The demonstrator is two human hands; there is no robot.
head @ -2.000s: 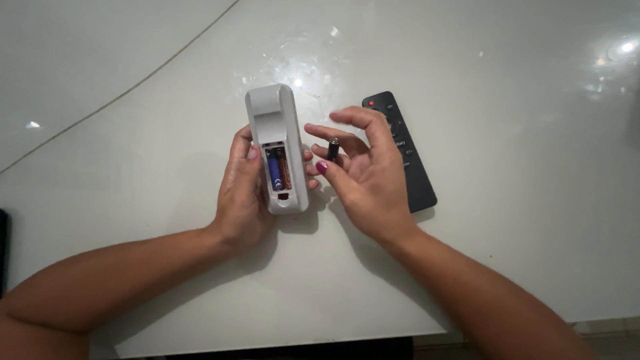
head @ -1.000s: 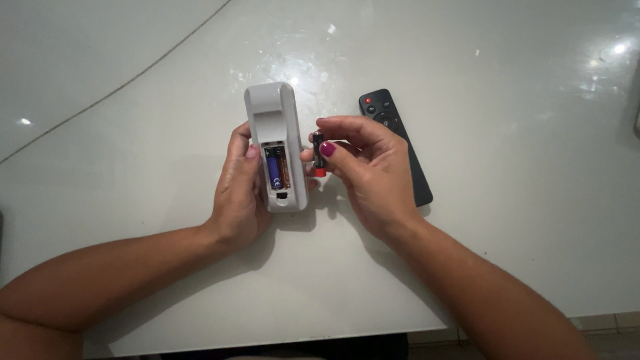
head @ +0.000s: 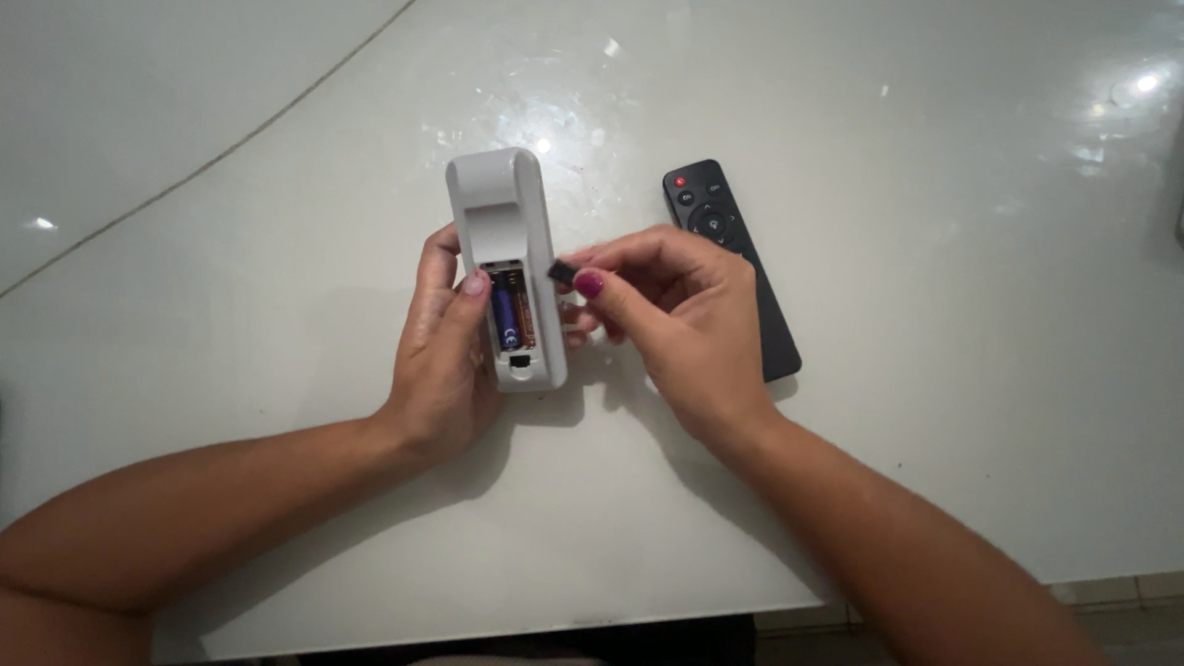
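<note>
My left hand [head: 444,342] grips a white remote control [head: 499,222], its back facing up and its battery bay uncovered. In the bay lie a blue battery [head: 506,312] and, to its right, a brown battery [head: 526,319]. My left thumb rests at the bay's left edge. Between the thumb and fingers of my right hand [head: 694,314] is a small black battery [head: 562,272], mostly covered by the fingers, its visible end close to the white remote's right edge. Partly behind my right hand, a black remote control [head: 777,324] lies with its buttons up.
The glossy white table [head: 277,370] reflects several lights. A thin dark line [head: 222,157] crosses its upper left part. The table's near edge runs below my forearms, with floor tiles beyond it at the lower right. A dark object is cut off at the left border.
The battery in my right hand was upright with a red end showing one second ago; now it is tilted, with a black end toward the white remote. My left hand has kept its hold.
</note>
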